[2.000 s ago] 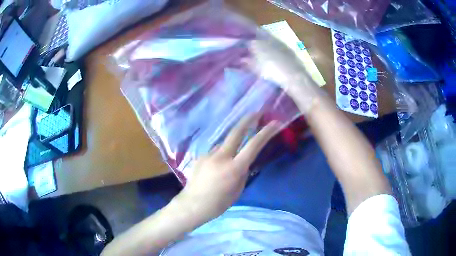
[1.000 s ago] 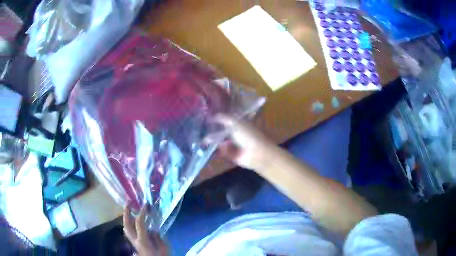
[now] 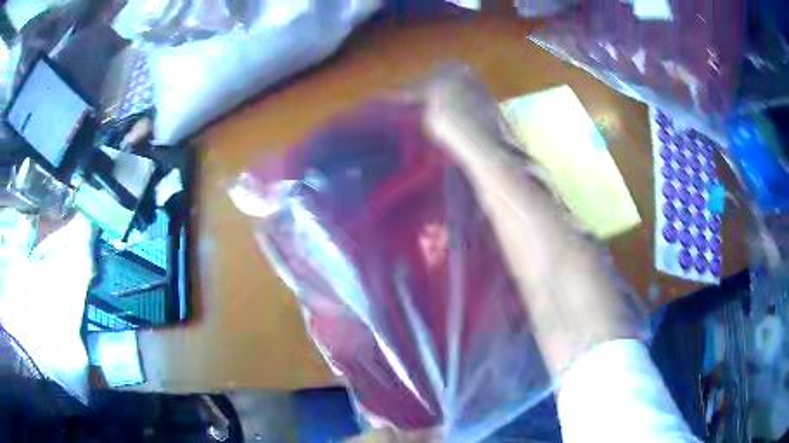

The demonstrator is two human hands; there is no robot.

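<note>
A clear plastic bag (image 3: 324,251) with a red garment (image 3: 381,346) inside lies over the desk in front of me, its lower end reaching the picture's bottom edge. My right hand (image 3: 454,108) is at the bag's far end, its forearm lying across the bag's right side. The hand is blurred, so its grip cannot be told. Only a sliver of my left hand (image 3: 394,435) shows at the bag's lower end, cut off by the bottom edge, its fingers hidden.
The brown desk (image 3: 246,337) holds a pale yellow pad (image 3: 580,164) and a purple sticker sheet (image 3: 688,208) at right. A plump white package (image 3: 234,82) is at far left. Another bagged garment (image 3: 640,52) is at far right. A screen device (image 3: 49,111) and cards stand at left.
The bag has turned and shifted right. My right hand has moved from its near right side to its far end. My left hand is now mostly out of the picture. The camera view has shifted.
</note>
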